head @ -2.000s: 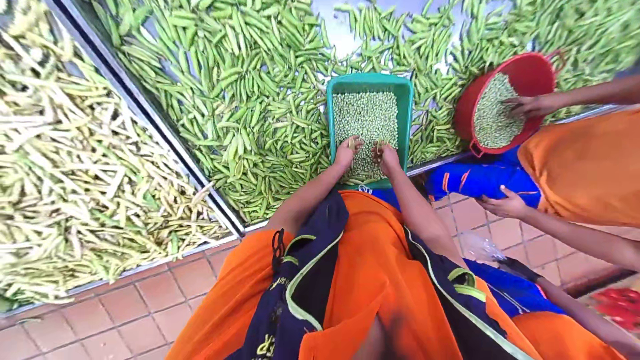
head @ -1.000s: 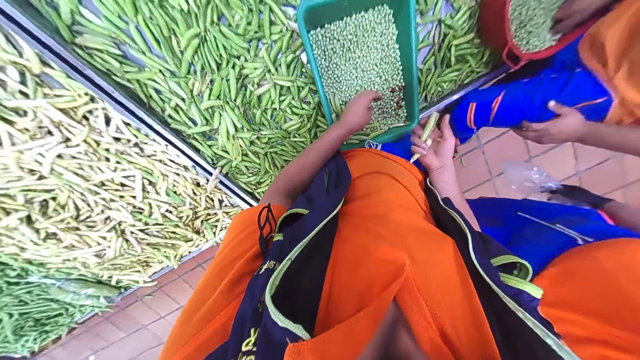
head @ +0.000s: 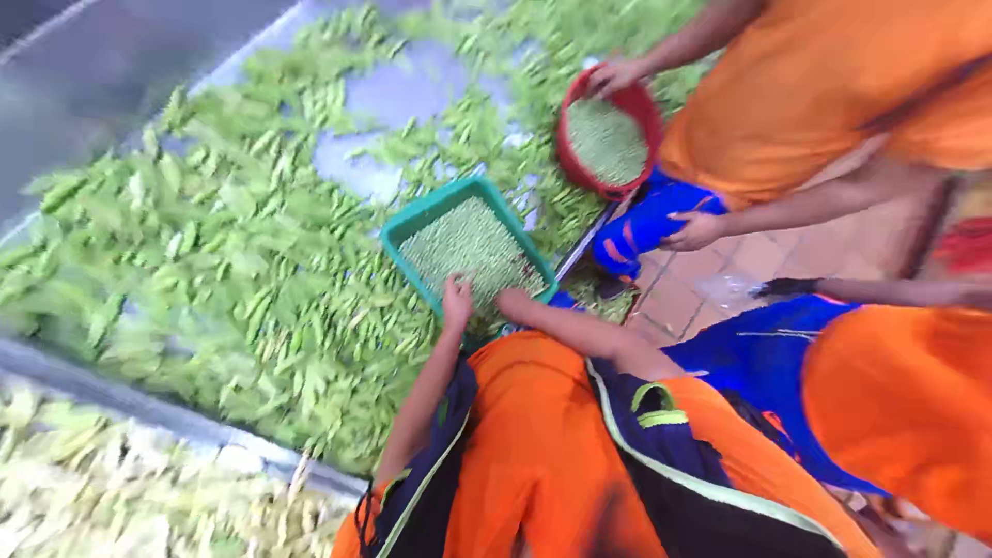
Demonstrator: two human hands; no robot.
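A green plastic tub (head: pixel 431 208) stands tilted in the view among green pods, holding shelled green peas or beans (head: pixel 465 240). My left hand (head: pixel 457 294) is over the near left part of the tub, its fingers bent close together; whether a pod or seed is between them cannot be told. Low over the seeds at the tub's near side is my right hand (head: pixel 513 304), its fingertips hidden or blurred, touching or nearly touching the seeds. Green pods (head: pixel 310 287) lie spread on the metal surface around the tub.
A red bucket (head: pixel 570 159) with shelled seeds stands to the right, a co-worker's hand (head: pixel 612 76) on its rim. Another hand (head: pixel 692 231) rests near blue cloth. A metal divider (head: pixel 155 403) separates paler pods (head: pixel 139 496). A further person in orange is at right.
My right hand, which held a pod beside the tub one second ago, is now inside the tub. The co-worker's hand is at the red bucket's rim. The view has turned strongly.
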